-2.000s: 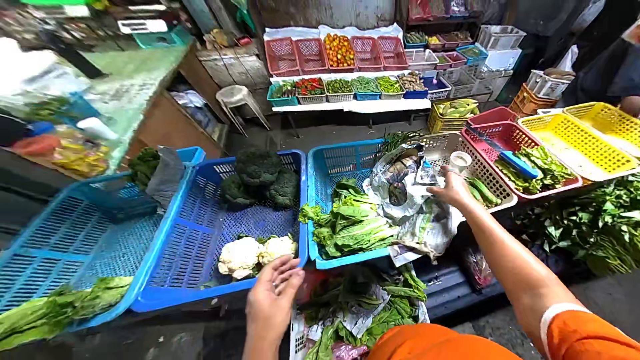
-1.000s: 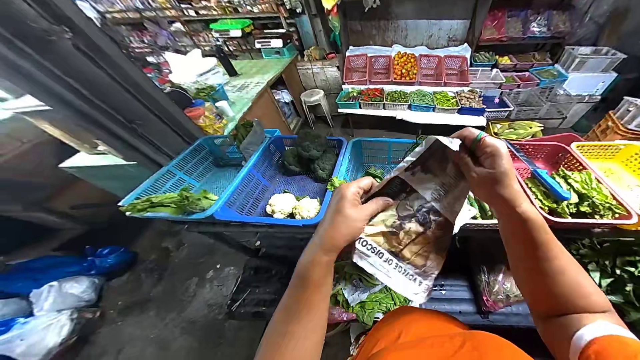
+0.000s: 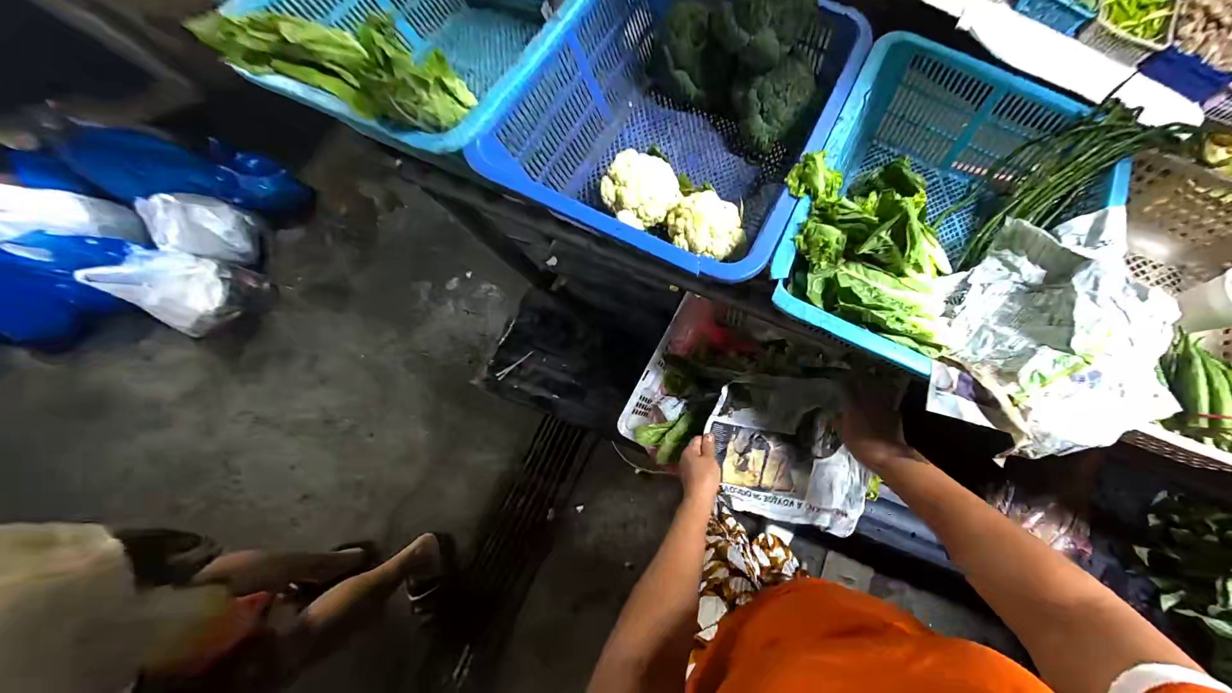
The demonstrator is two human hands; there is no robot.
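A sheet of newspaper [image 3: 770,457] lies over leafy greens in a low white crate [image 3: 643,395], under the edge of the stall. My left hand [image 3: 700,467] grips its left edge. My right hand [image 3: 871,423] is at its upper right side, the fingers in shadow and partly hidden. Above, a light-blue basket [image 3: 852,332] holds lettuce [image 3: 871,255] and long thin green stalks [image 3: 1059,164]. Crumpled paper [image 3: 1068,318] lies over that basket's right side. To the left, a blue basket [image 3: 616,226] holds cauliflower [image 3: 640,188] and broccoli [image 3: 775,96].
Another light-blue basket [image 3: 438,142] with leafy greens [image 3: 337,72] stands at upper left. Blue and white plastic bags [image 3: 197,226] lie on the floor at left. At lower left a person's legs [image 3: 337,587] show. A black plastic-like bundle [image 3: 539,361] sits left of the white crate.
The newspaper, held up in both hands a second ago, is now down over the low crate. The view has tilted down and left, and a person's legs have come into sight.
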